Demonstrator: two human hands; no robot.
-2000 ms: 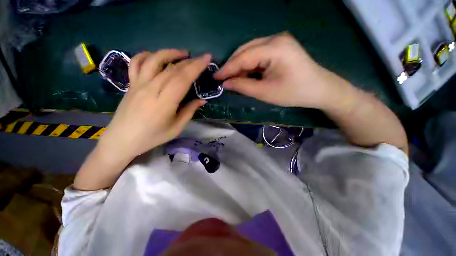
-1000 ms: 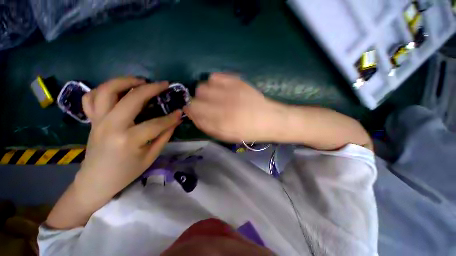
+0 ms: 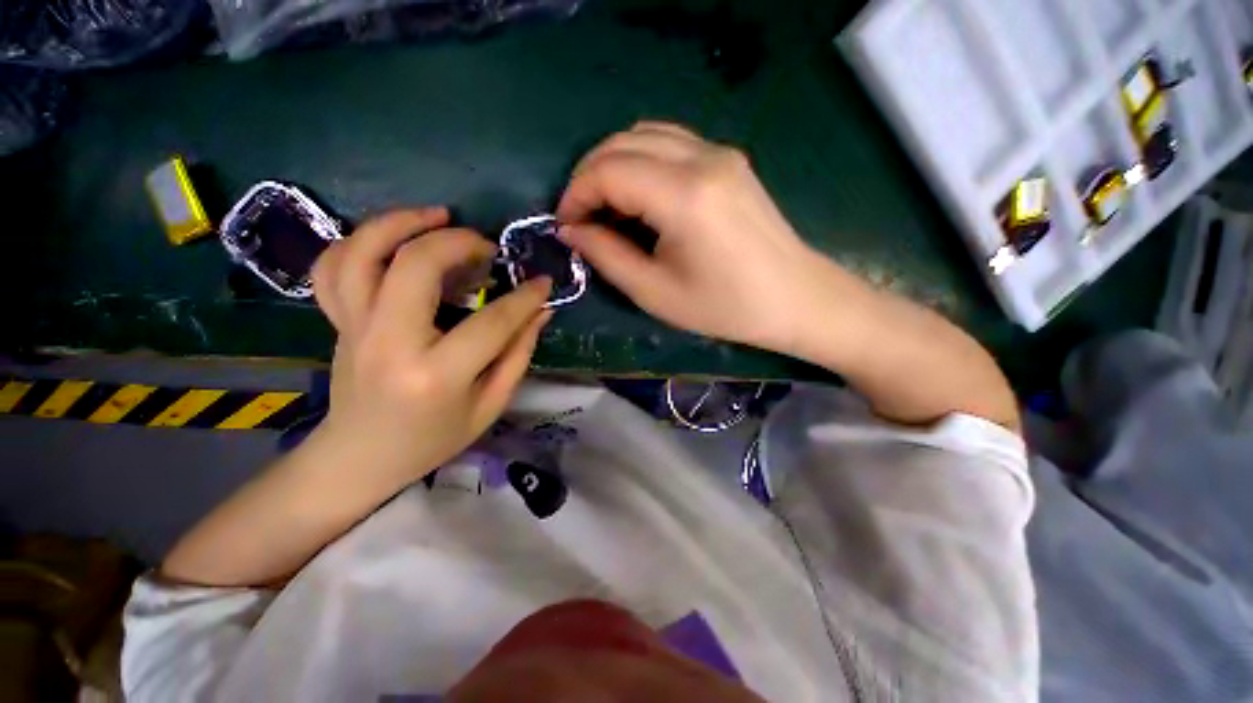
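A watch housing (image 3: 547, 261) with a pale rim and dark inside lies between my hands near the mat's front edge. My left hand (image 3: 419, 323) holds its left and lower side, with a bit of yellow showing under the fingers. My right hand (image 3: 687, 234) has thumb and forefinger together at the housing's upper right rim; whether a tiny part is between them cannot be told. A second housing (image 3: 282, 239) lies left of my left hand, with a yellow-edged battery (image 3: 177, 201) beside it.
A white blister tray (image 3: 948, 172) with several yellow-black units stands at the right. Crumpled plastic bags (image 3: 344, 19) and a small dark pile (image 3: 721, 41) lie at the back of the green mat (image 3: 412, 124). Hazard tape (image 3: 151, 405) runs along the floor at left.
My right hand moved off to the housing's right side and came back, fingertips now at its upper right rim. My left hand stays on the housing. The camera view has shifted.
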